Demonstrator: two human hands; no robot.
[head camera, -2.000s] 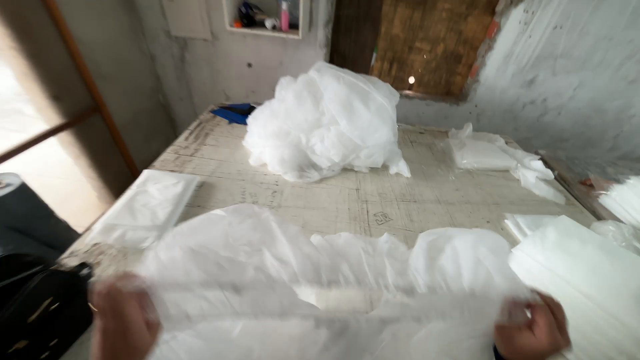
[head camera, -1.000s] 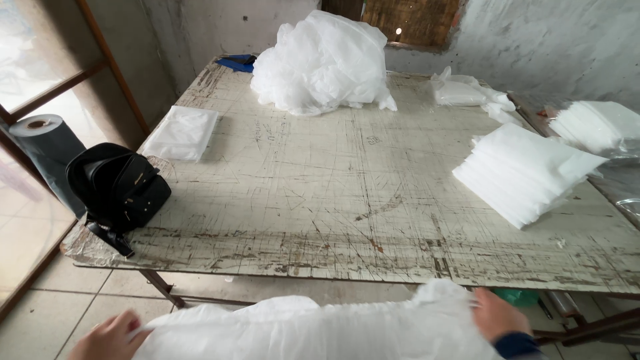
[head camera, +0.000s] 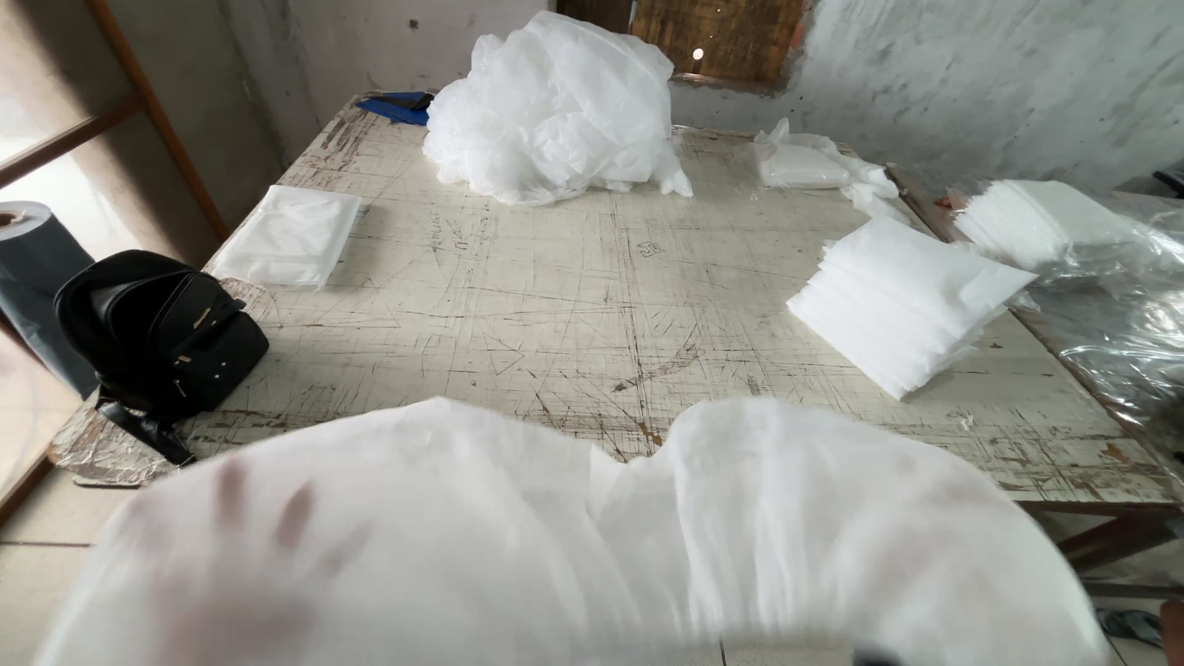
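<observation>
A thin white nonwoven fabric piece (head camera: 518, 518) spreads wide across the bottom of the view, in front of the table's near edge. Through its left part shows my left hand (head camera: 245, 564), fingers apart behind the cloth. My right hand is hidden behind the right part; only a faint darker patch and a bit of dark cuff show there. On the scratched table (head camera: 555, 305) sits a big heap of crumpled white fabric (head camera: 555, 111) at the far side. A stack of folded white fabric pieces (head camera: 906, 305) lies at the right.
A black backpack (head camera: 166, 333) stands on the near left corner, beside a grey roll (head camera: 42, 287). A flat clear plastic packet (head camera: 291, 236) lies at the left, a white plastic bag (head camera: 805, 166) far right. More folded white pieces (head camera: 1036, 217) and clear plastic (head camera: 1128, 324) lie beyond the right edge.
The fabric, stretched between both hands one second ago, has risen and spread over them. Both hands were uncovered then; now the cloth covers them.
</observation>
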